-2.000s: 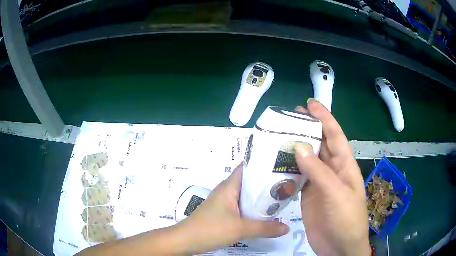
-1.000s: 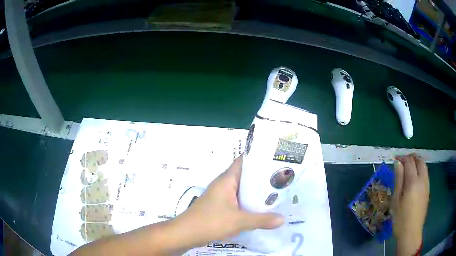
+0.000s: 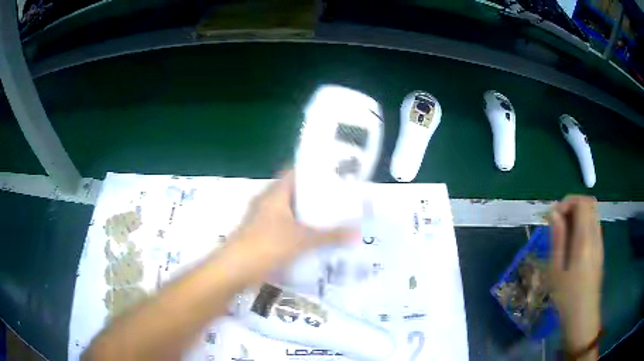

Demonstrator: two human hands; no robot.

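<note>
My left hand [image 3: 272,222] holds a white handset [image 3: 318,162] by its lower part, head up, over the mat's far edge and the green belt. It is blurred; its dark display and a button show. A second white handset [image 3: 353,337] lies on the printed mat [image 3: 205,211] below my left hand, with a dark display and tan material around its buttons. My right hand [image 3: 575,261] is over the right side of the blue bin [image 3: 503,285], fingers close together and blurred; I cannot tell if they hold anything. Tan die-cut pieces [image 3: 123,271] lie in a column at the mat's left.
Three white handsets lie on the green belt [image 3: 176,113]: one with tan material [image 3: 408,151], one in the middle [image 3: 503,137], one at the right [image 3: 580,155]. A grey post [image 3: 32,106] stands at the left. The bin holds tan scraps. A pale rail [image 3: 487,211] edges the belt.
My left hand has moved the held handset up and left, uncovering the one on the mat. My right hand went from the held handset to the bin. The belt handsets have shifted right.
</note>
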